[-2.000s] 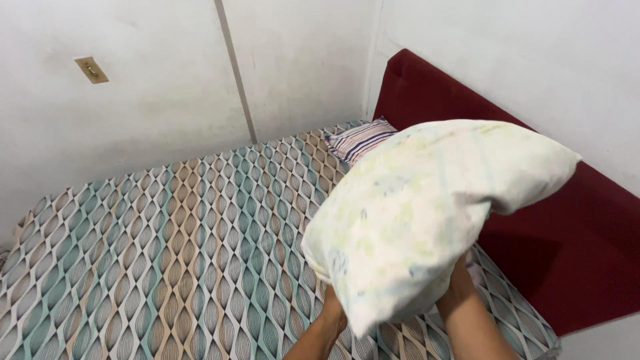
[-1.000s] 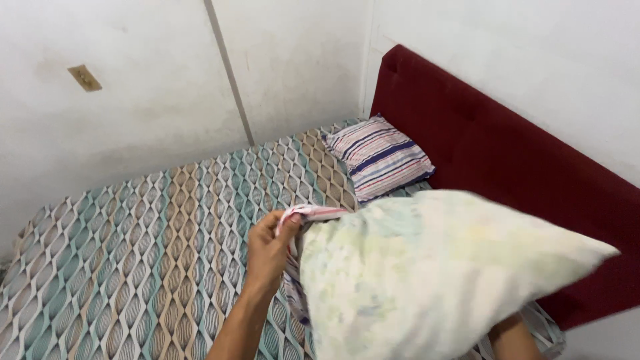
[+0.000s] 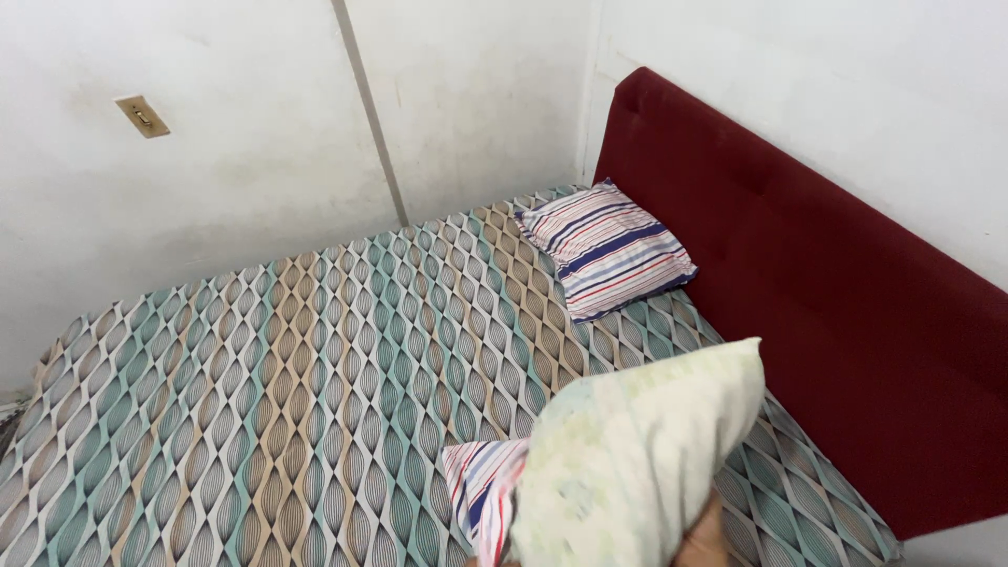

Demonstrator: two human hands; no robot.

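Note:
A pale pillow [image 3: 630, 449] with faint green and blue patches is held up at the bottom of the view, one corner pointing up and right. Its lower left end meets a striped pillowcase [image 3: 482, 492] in white, red and blue; how far the pillow is inside cannot be told. My right hand [image 3: 705, 539] grips the pillow's lower right side. Of my left hand [image 3: 472, 562] only a sliver shows at the bottom edge, by the striped pillowcase; its fingers are mostly hidden.
A striped pillow [image 3: 610, 256] lies on the bed near the dark red headboard [image 3: 803, 260]. A patterned sheet [image 3: 315, 409] in teal, tan and white covers the mattress. White walls meet behind the bed, with a switch plate [image 3: 142, 117] on the left one.
The pale pillow and both hands have moved down in the view. The striped pillow by the headboard, partly covered two seconds ago, now shows whole. More of the striped pillowcase is visible.

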